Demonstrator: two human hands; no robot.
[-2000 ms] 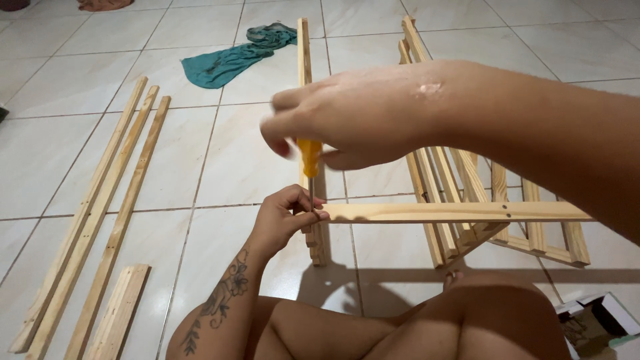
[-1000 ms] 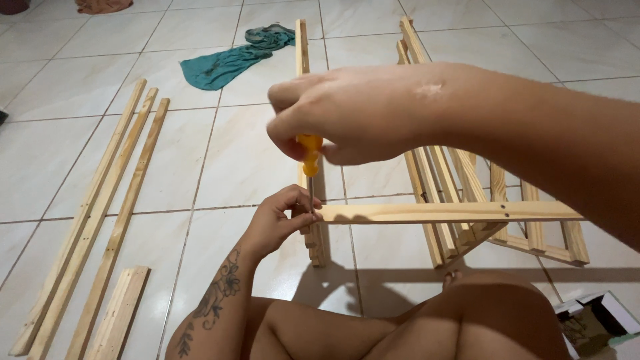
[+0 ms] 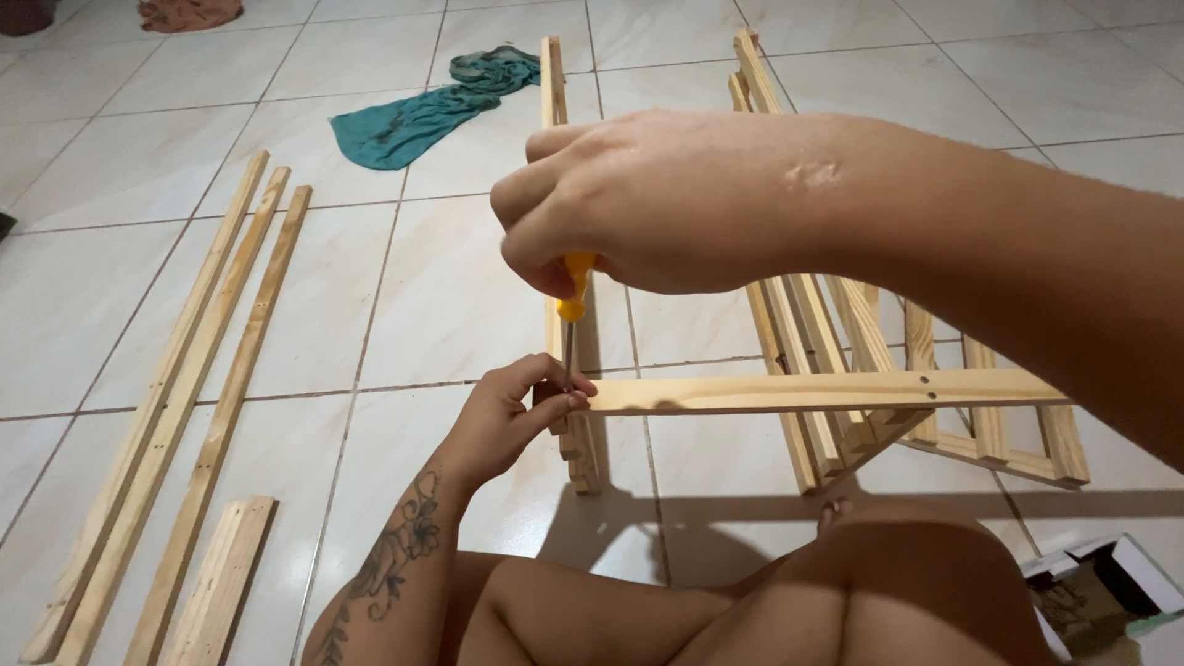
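Note:
My right hand (image 3: 629, 199) grips the yellow handle of a screwdriver (image 3: 574, 296) from above, its metal shaft pointing straight down. At the shaft's lower end, my left hand (image 3: 532, 402) pinches with thumb and forefinger at the left end of a horizontal wooden slat (image 3: 740, 393); a screw there is too small to make out clearly. Two dark screw heads show farther right on this slat. Beneath its left end, a long upright-lying wooden piece (image 3: 552, 83) runs away from me. The slat's right part passes over a slatted wooden frame (image 3: 805, 444) and under my right forearm.
Several loose wooden strips (image 3: 227, 370) and a short wooden block (image 3: 222, 578) lie on the tiled floor at left. A teal cloth (image 3: 398, 129) is beyond, with a brownish cloth (image 3: 190, 11) farther off. An open box (image 3: 1091, 592) holding small dark items stands at lower right, beside my leg.
My right hand has shifted its hold and turned on the screwdriver's handle. My left hand has stayed at the slat's end, and the wood has not plainly moved.

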